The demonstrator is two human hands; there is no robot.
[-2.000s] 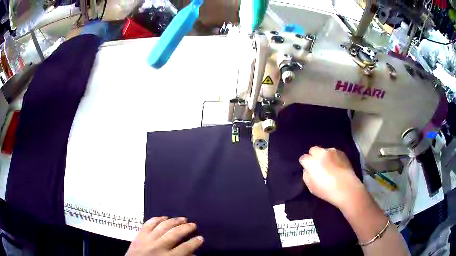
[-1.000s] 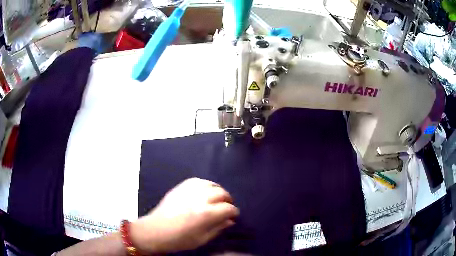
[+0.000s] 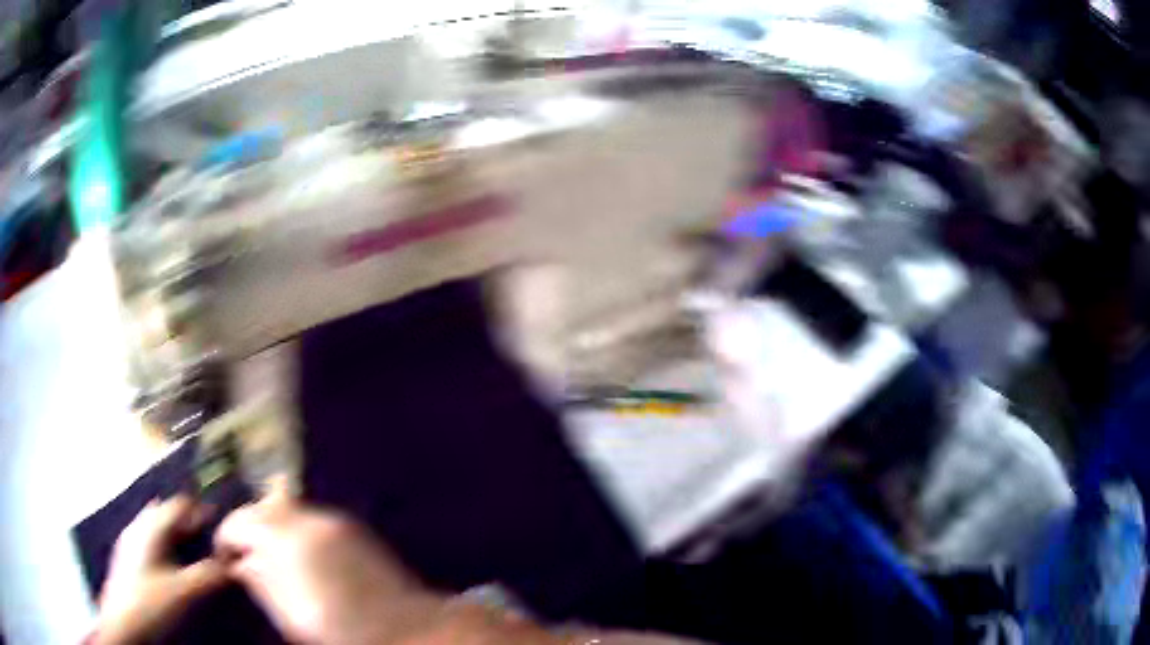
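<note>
The view is strongly blurred. My left hand [image 3: 158,573] and my right hand [image 3: 315,567] are close together at the lower left, over a dark purple cut panel [image 3: 107,536] just in front of the presser foot [image 3: 217,464]. Their fingertips nearly meet at the cloth. Blur hides whether either hand grips it. Another dark purple piece [image 3: 429,428] lies under the machine arm, to the right of the foot, and reaches toward the front edge.
The cream sewing machine head [image 3: 605,176] spans the upper middle. A green hanging tube [image 3: 98,151] is at upper left. Yellow-green handles [image 3: 650,402] lie by the machine base. A dark flat object [image 3: 813,302] is farther right. Blue material [image 3: 832,542] is below the table edge.
The view has swung right, so the machine appears farther left. My left hand has moved up toward the presser foot. My right hand, out of clear sight a second ago, is beside it.
</note>
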